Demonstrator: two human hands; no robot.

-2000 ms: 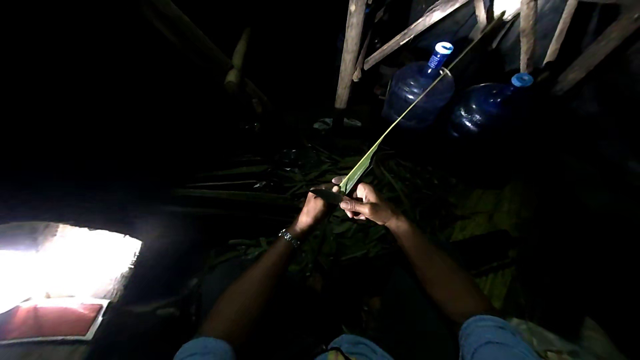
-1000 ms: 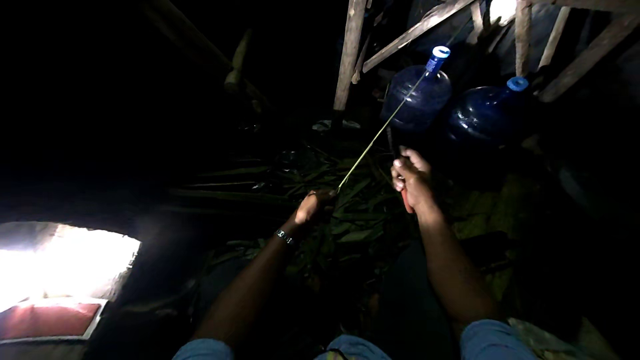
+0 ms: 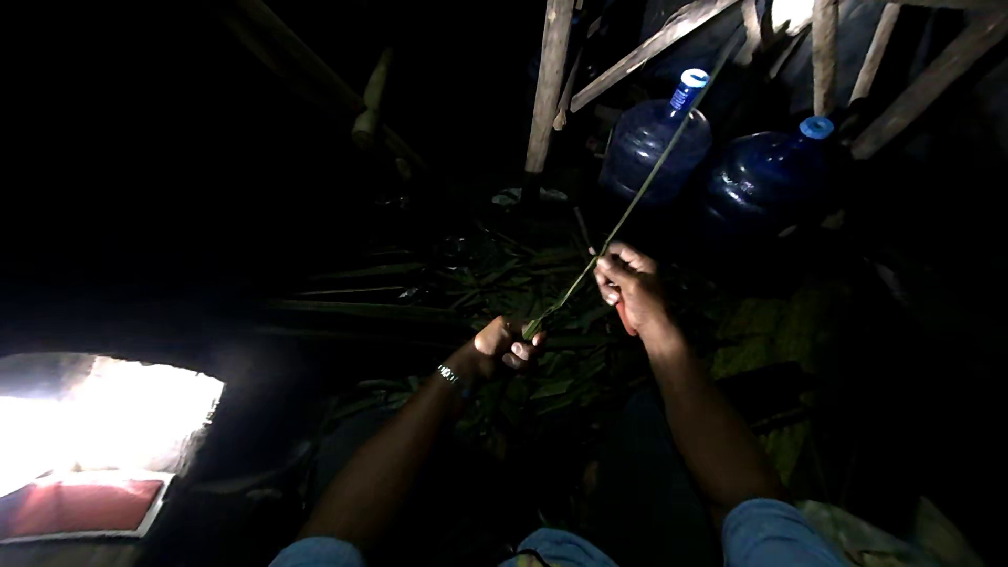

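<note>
A long, narrow green leaf strip (image 3: 647,179) runs from my left hand up and right, passing in front of a blue water jug. Its lower end is gripped in my left hand (image 3: 508,343), which has a metal-banded watch (image 3: 449,375) at the wrist. My right hand (image 3: 632,285) is farther up the strip, with thumb and fingers on it. A red handle (image 3: 626,316) shows under the right palm, and a thin dark blade-like piece (image 3: 582,227) sticks out above the fingers; it looks like a knife, though most of it is hidden.
Cut leaf pieces (image 3: 555,387) litter the dark ground beneath my hands. Two blue plastic water jugs, one upright (image 3: 650,150) and one tilted (image 3: 760,177), are beyond, near wooden poles (image 3: 550,87). Bright light falls on a surface with a red panel (image 3: 87,505) at lower left.
Two seconds ago both hands were together on a wider-looking leaf. One second ago my right hand was off the strip, to its right; now it touches the strip.
</note>
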